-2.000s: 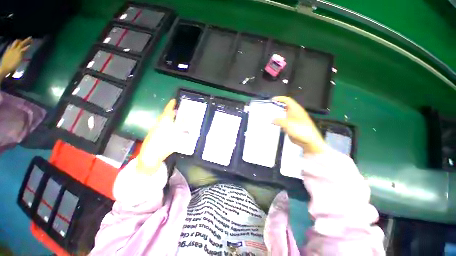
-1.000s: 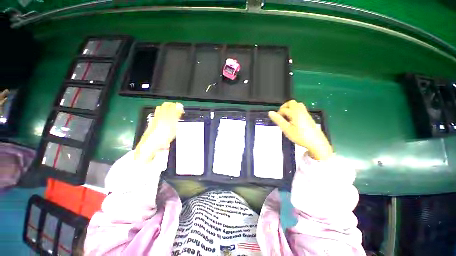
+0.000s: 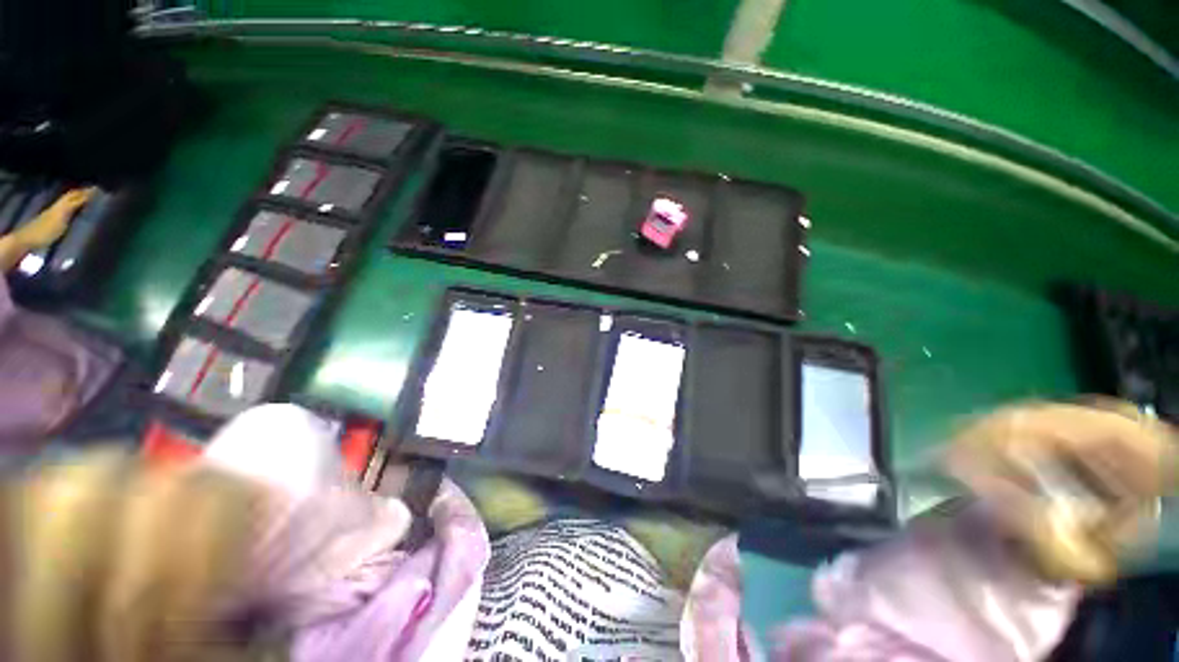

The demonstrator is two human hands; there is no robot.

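Note:
A long black five-slot tray (image 3: 737, 401) lies in front of me. White-lit phones sit in its first slot (image 3: 466, 373) and middle slot (image 3: 640, 404); a paler lit phone (image 3: 837, 416) sits in the right end slot. The second and fourth slots are empty. My left hand (image 3: 142, 563) is large and blurred at the lower left, close to the camera. My right hand (image 3: 1073, 479) is raised and blurred at the right, beyond the tray's end. Blur hides whether either hand holds a phone.
A second black tray (image 3: 543, 207) lies beyond, with a dark phone (image 3: 456, 197) and a pink counter (image 3: 665, 223). A tray of red-lined phones (image 3: 287, 242) stands left. A red crate (image 3: 168, 444) is partly hidden. Another person's hand (image 3: 52, 223) is far left; dark trays (image 3: 1125, 349) are right.
Both hands have lifted off the working tray and moved apart, left and right. The phones in its second and fourth slots are gone. The view has shifted and tilted.

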